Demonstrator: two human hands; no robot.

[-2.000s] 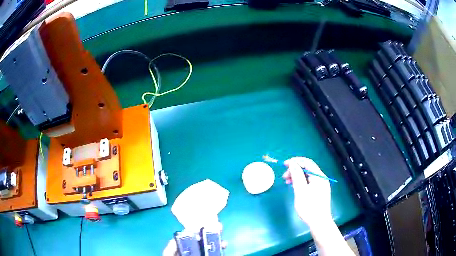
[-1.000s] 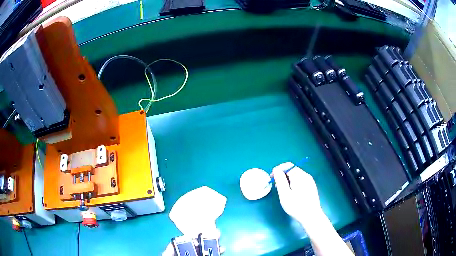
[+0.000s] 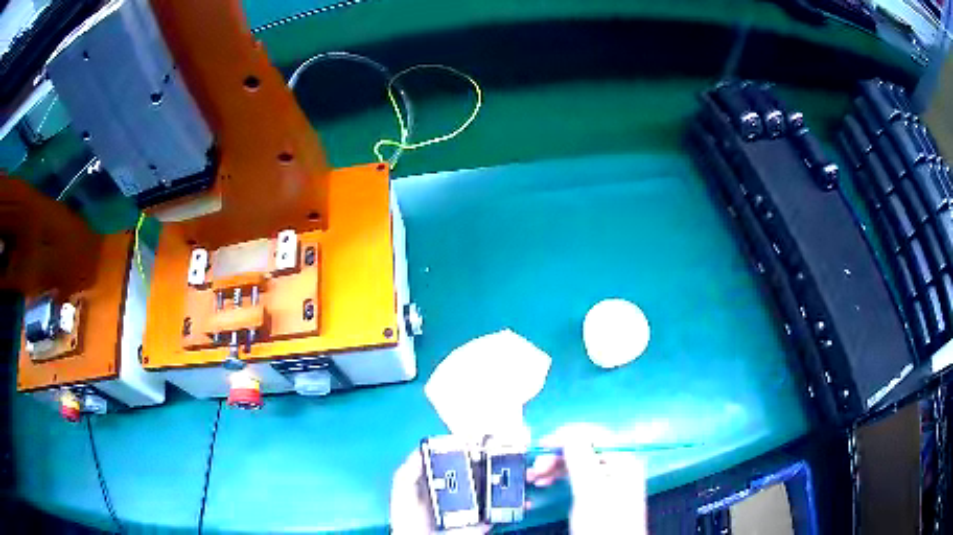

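My left hand [image 3: 410, 496], overexposed and cut off by the bottom edge, holds two dark housings side by side, a left one [image 3: 452, 483] and a right one [image 3: 506, 483], with grey faces and small central slots. My right hand [image 3: 580, 470], washed out by glare, is just right of the housings and holds a thin blue stick [image 3: 658, 447] whose tip is near the right housing. Whether the tip touches it is unclear. A white irregular sheet [image 3: 489, 378] lies above the housings. A round white disc [image 3: 616, 333] lies to its right on the green mat.
Two orange-topped fixtures [image 3: 355, 261] stand at the left, with a red knob [image 3: 246, 391] in front and a yellow-green wire behind. Black trays [image 3: 836, 261] with housings [image 3: 909, 199] stand at the right. A blue crate rim [image 3: 803, 486] is at the lower right.
My right hand has moved from the white disc down and left to the housings, carrying the stick. The view has shifted, so the housings show more fully.
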